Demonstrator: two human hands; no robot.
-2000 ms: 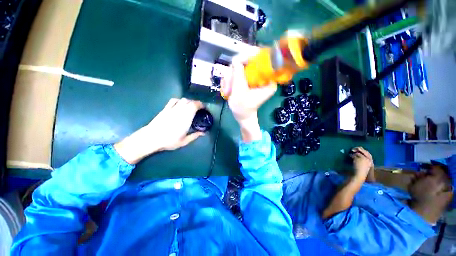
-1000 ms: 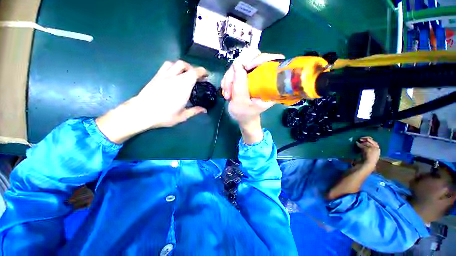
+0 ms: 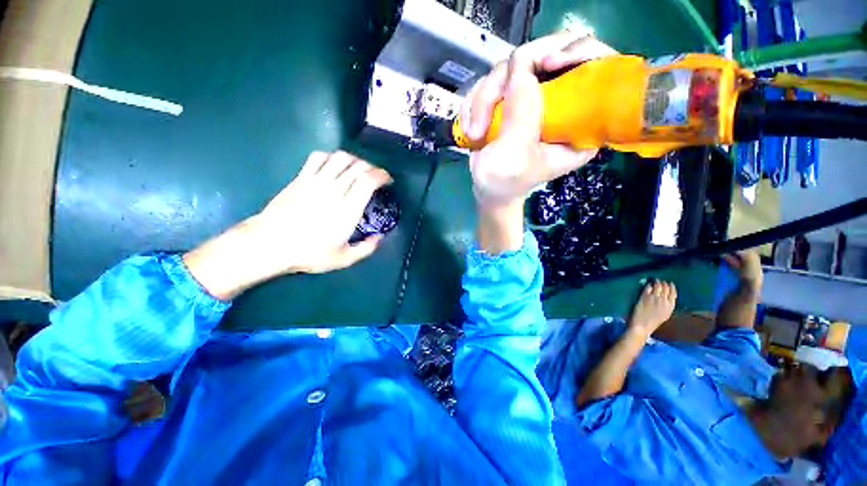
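Observation:
My left hand (image 3: 318, 216) is closed around a round black housing (image 3: 380, 213) on the green bench, its fingers over the top and its thumb at the near side. My right hand (image 3: 518, 128) grips the orange-yellow electric screwdriver (image 3: 618, 102), which lies nearly level, its black cord running off to the right. The driver's dark nose is at the pick-up plate at the front of the pale grey screw feeder (image 3: 458, 49). The bit's tip is too small to tell whether it touches a screw.
A pile of black parts (image 3: 578, 223) lies right of my right forearm. Beyond it is a black tray (image 3: 699, 204) with a white sheet. A thin cord (image 3: 412, 249) runs from the feeder to the bench edge. Cardboard (image 3: 28, 180) lies at the left. A neighbouring worker (image 3: 684, 380) sits at the right.
Over the last second my right hand and the screwdriver have moved from beside the black housing up to the feeder's front. My left hand still holds the housing. The neighbour's hands have moved.

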